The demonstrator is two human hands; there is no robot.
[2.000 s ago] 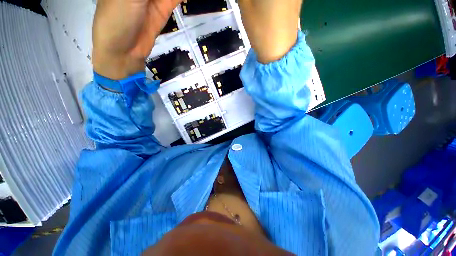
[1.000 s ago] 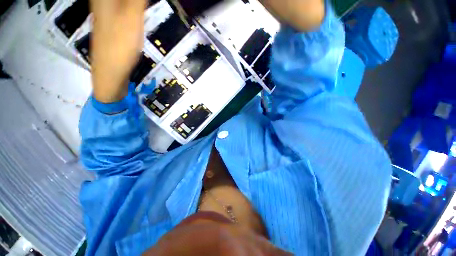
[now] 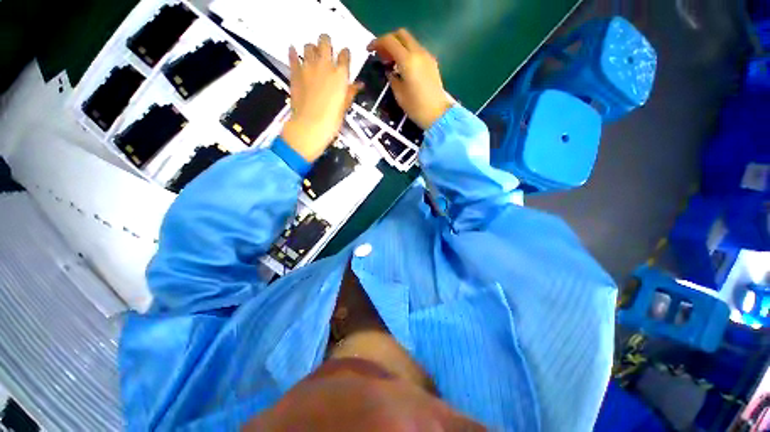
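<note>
My left hand (image 3: 319, 97), with a blue band at its wrist, lies over the right edge of a white compartment tray (image 3: 196, 107), fingers slightly apart, thumb towards the right. The tray holds several dark circuit boards with pale spots, one per pocket; my left arm covers part of it. My right hand (image 3: 412, 80) is bent over a narrower white-edged tray (image 3: 390, 145) with dark rectangles, right of the main tray. Its thumb and forefinger are near each other at the dark pieces; whether they hold one cannot be told.
A white sheet or tray (image 3: 291, 25) lies beyond my left hand. Large white sheets (image 3: 84, 186) and a stack of ridged trays (image 3: 59, 287) are at the left. The green mat (image 3: 490, 42) is at upper right, with blue stools (image 3: 557, 139) and bins (image 3: 718, 211) beyond.
Both hands, earlier cut off by the top edge, are now in full view, close together at the right-hand tray. The view has shifted, showing more of the main tray's left side.
</note>
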